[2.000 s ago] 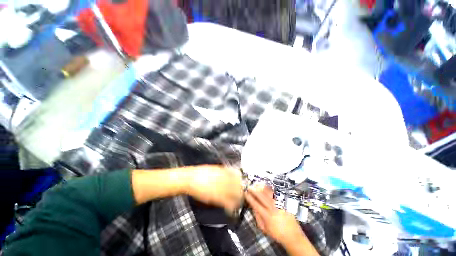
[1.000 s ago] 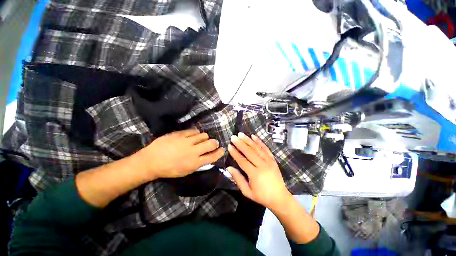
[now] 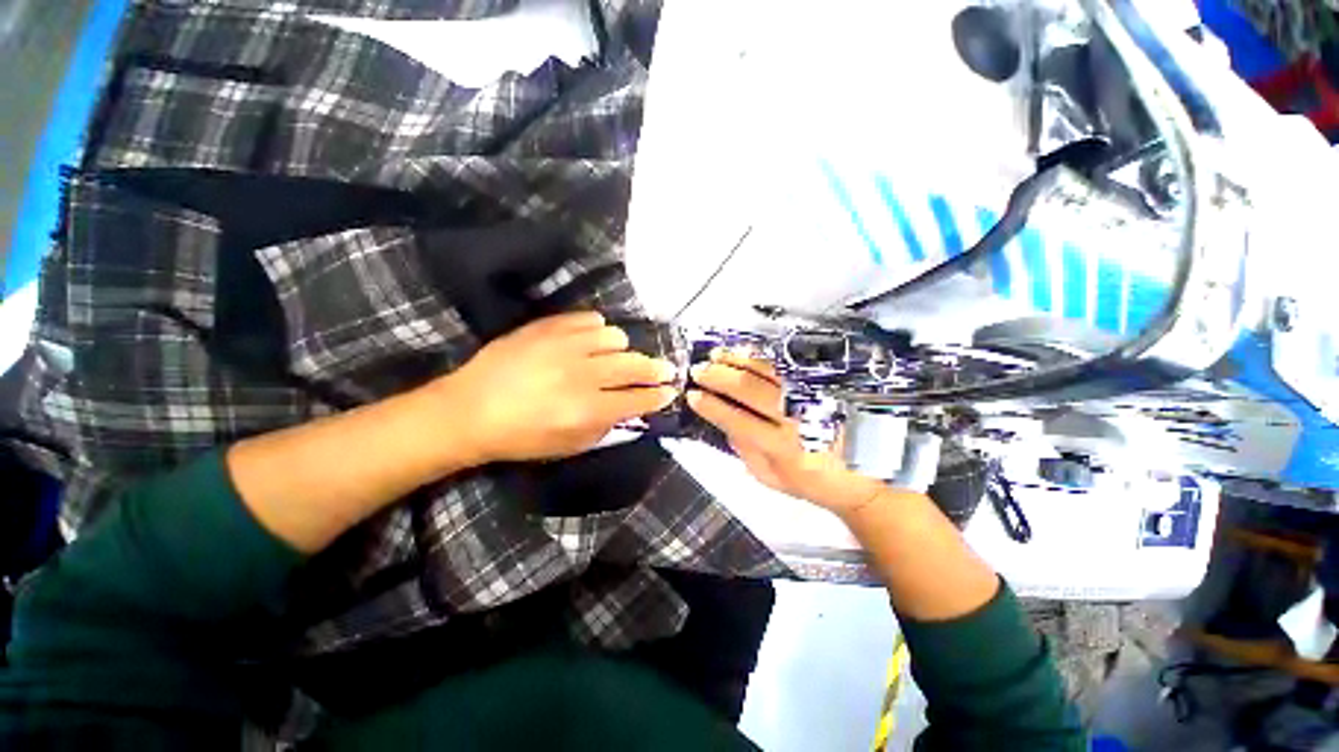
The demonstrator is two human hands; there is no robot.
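The plaid garment fabric lies in a loose pile left of the needle, with black lining between its folds. My left hand lies on it with fingertips pinching the fabric at the needle area. My right hand meets it there, fingers bent on the fabric edge beside the presser foot. The fingertips nearly touch and partly hide the held edge. The sewing machine head stands behind and right of my hands.
Black thread snips lie on the machine bed, right of the needle parts. A dark-blue control panel is at the bed's right end. Yellow-black tape marks the floor. A grey cloth lies below the bed at right.
My left hand has moved up and right to the needle area. My right hand's fingers have curled in, and its forearm shifted right. Plaid under my right hand has shifted, exposing white bed.
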